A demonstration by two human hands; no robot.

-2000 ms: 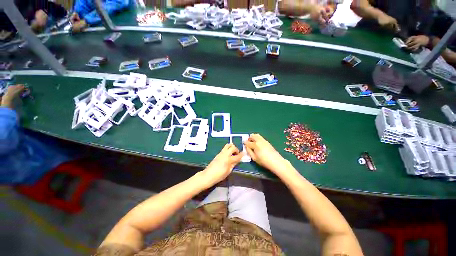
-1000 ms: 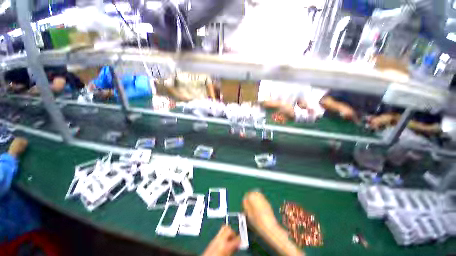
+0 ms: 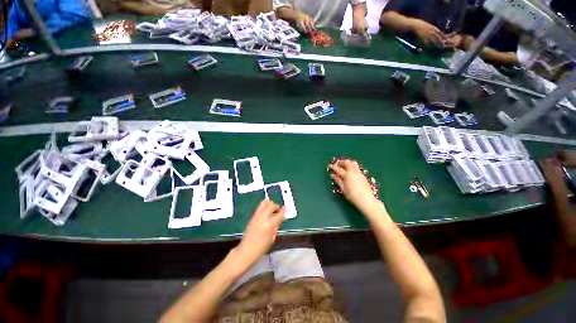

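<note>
A white plastic frame [image 3: 289, 200] lies flat on the green bench in front of me. My left hand [image 3: 266, 221] has its fingers on the frame's left side and holds it. My right hand [image 3: 350, 179] is over the heap of small copper-coloured parts [image 3: 370, 183], fingertips down among them; whether it pinches one is hidden. Another white frame [image 3: 248, 175] lies singly just behind the held one. Two more frames [image 3: 185, 207] lie side by side to its left, partly overlapping.
A jumbled pile of white frames [image 3: 145, 158] is at left. Stacked frames [image 3: 470, 144] stand at right, with a small loose component [image 3: 419, 187] nearer. Part-assembled units [image 3: 226, 107] lie on the belt beyond the pale rail [image 3: 252, 128]. Other people's hands work opposite and at the right edge.
My right hand has moved right, from beside the frame onto the copper heap. My left hand stays at the frame. The view tilted up, then down again, and has turned somewhat right.
</note>
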